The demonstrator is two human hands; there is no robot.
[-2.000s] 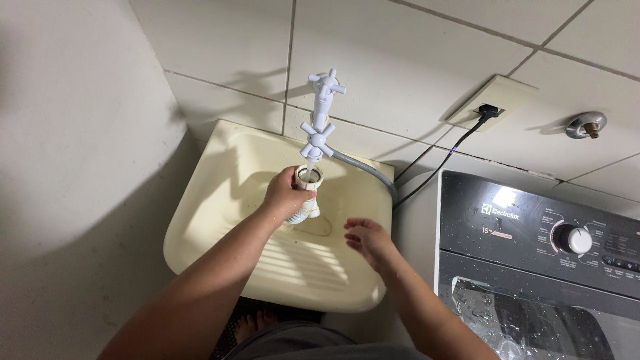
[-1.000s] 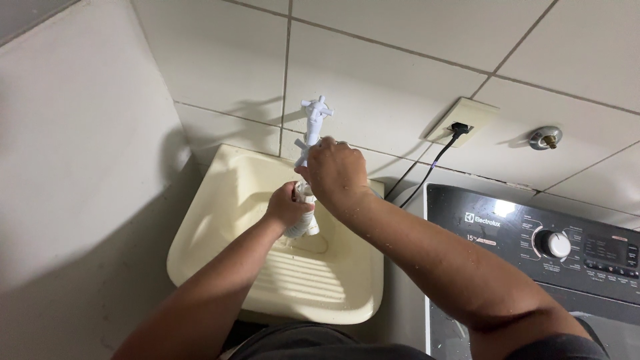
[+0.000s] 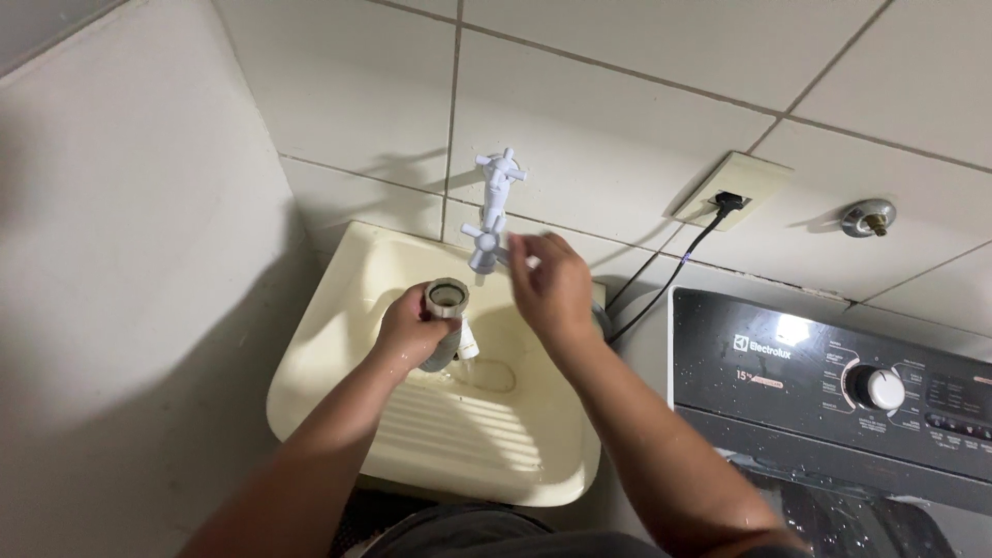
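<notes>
My left hand (image 3: 409, 329) is closed around a white plastic drain pipe fitting (image 3: 447, 298), its round threaded collar facing up, over the basin of a cream laundry sink (image 3: 434, 465). A white branch of the fitting points down, with water below it. A white plastic faucet (image 3: 496, 194) with cross handles comes out of the tiled wall above the sink. My right hand (image 3: 546, 279), slightly blurred, is just right of the lower cross handle (image 3: 486, 242), fingers curled near one of its arms; whether they touch it cannot be told.
A dark-topped Electrolux washing machine (image 3: 806, 434) with water drops on it stands right of the sink. Above it are a wall outlet (image 3: 736, 186) with a black plug and cord (image 3: 686, 260), and a metal wall valve (image 3: 868, 218). A grey hose (image 3: 601, 318) runs behind my right hand.
My right hand rose from over the sink to the faucet's lower handle, then shifted slightly right of it. The fitting in my left hand has moved left, out from under the spout.
</notes>
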